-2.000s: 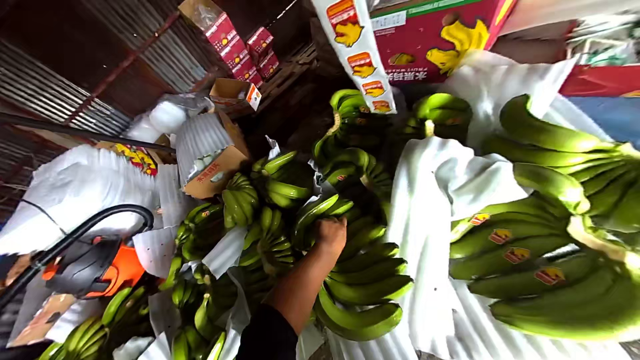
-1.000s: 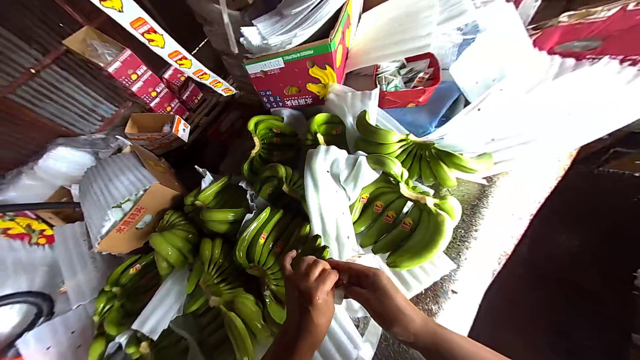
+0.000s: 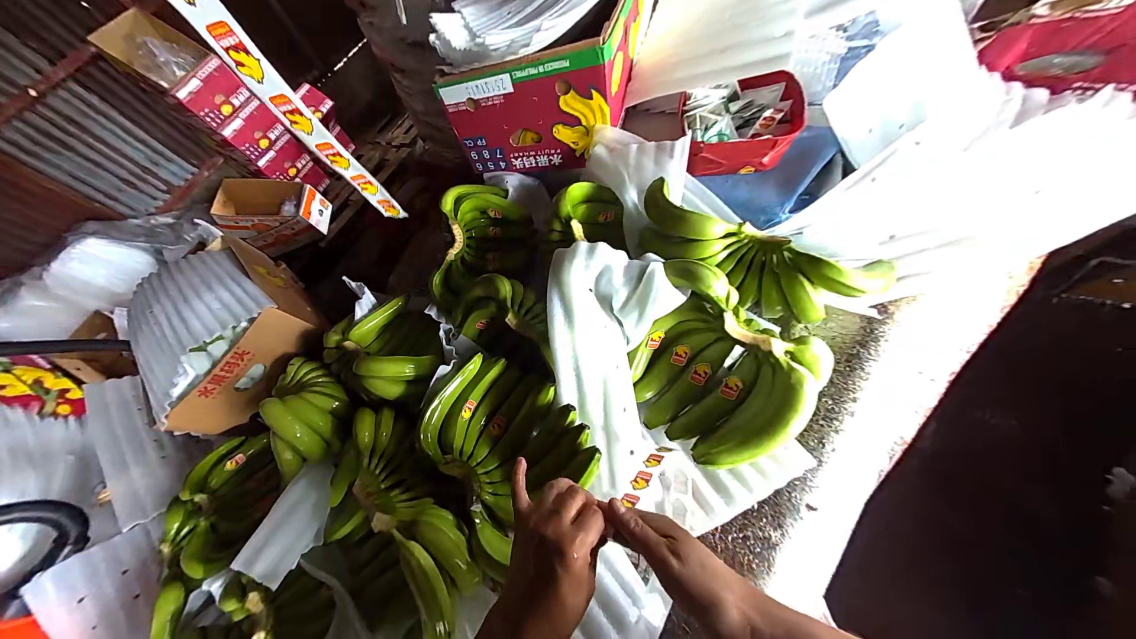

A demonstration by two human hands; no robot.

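My left hand (image 3: 557, 537) has its forefinger raised and its other fingers curled against the fingertips of my right hand (image 3: 670, 550). A strip of red and yellow stickers (image 3: 641, 480) runs up from my right fingertips; whether the left fingers pinch it too is hidden. Just beyond my left hand lies a large hand of green bananas (image 3: 488, 426), with stickers on some fruit. Another stickered banana hand (image 3: 754, 399) rests on white foam sheeting (image 3: 586, 328) to the right. More green bananas (image 3: 417, 532) lie left of my hands, and an unstickered-looking bunch (image 3: 763, 266) lies farther back.
A red fruit carton (image 3: 524, 115) and a red tub of packets (image 3: 745, 151) stand at the back. An open brown carton (image 3: 240, 373) with foam sheets is at left. A hanging sticker strip (image 3: 293, 115) crosses the upper left. A black hose (image 3: 53, 515) curves at the left edge.
Two seconds ago one hand was on the bananas; one second ago both hands were together, as now. The raised forefinger now shows, and so do stickers by the right fingertips. The view has swung right.
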